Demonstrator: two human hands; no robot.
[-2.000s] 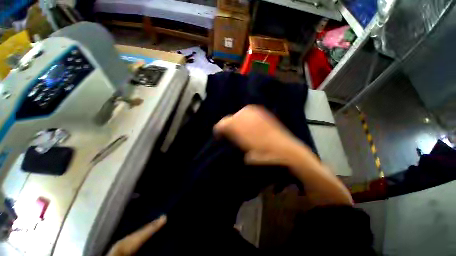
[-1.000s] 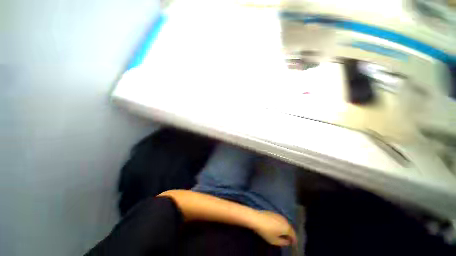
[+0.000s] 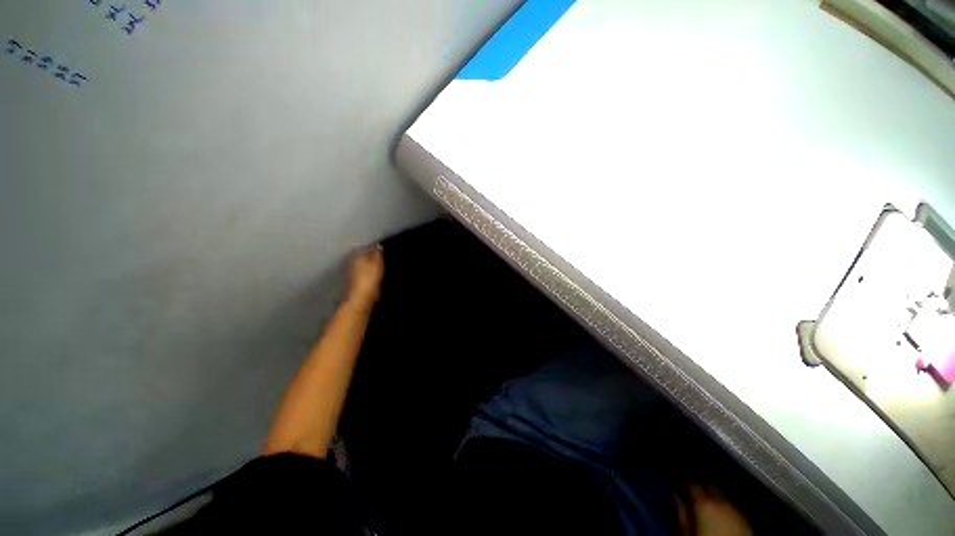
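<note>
Very dark cloth (image 3: pixel 440 304) hangs below the table's left front corner, between the grey wall and the jeans on my lap. My left hand (image 3: pixel 365 274) is at the cloth's upper left edge, close to the wall, with its fingertips closed on that edge. My right hand (image 3: pixel 717 513) is small and dim at the bottom of the head view, partly cut off, beside the jeans under the table edge. What its fingers do is hidden.
The white table (image 3: pixel 649 157) has a ruler-marked front edge (image 3: pixel 586 309) and a blue left edge (image 3: pixel 518 40). The needle plate area (image 3: pixel 874 314) is at the right, with a small pink part (image 3: pixel 944 366). The grey wall (image 3: pixel 209 209) carries handwriting.
The view has swung left towards the wall and table corner. My left hand has reached forward and up to the dark cloth's edge. My right hand now shows at the bottom.
</note>
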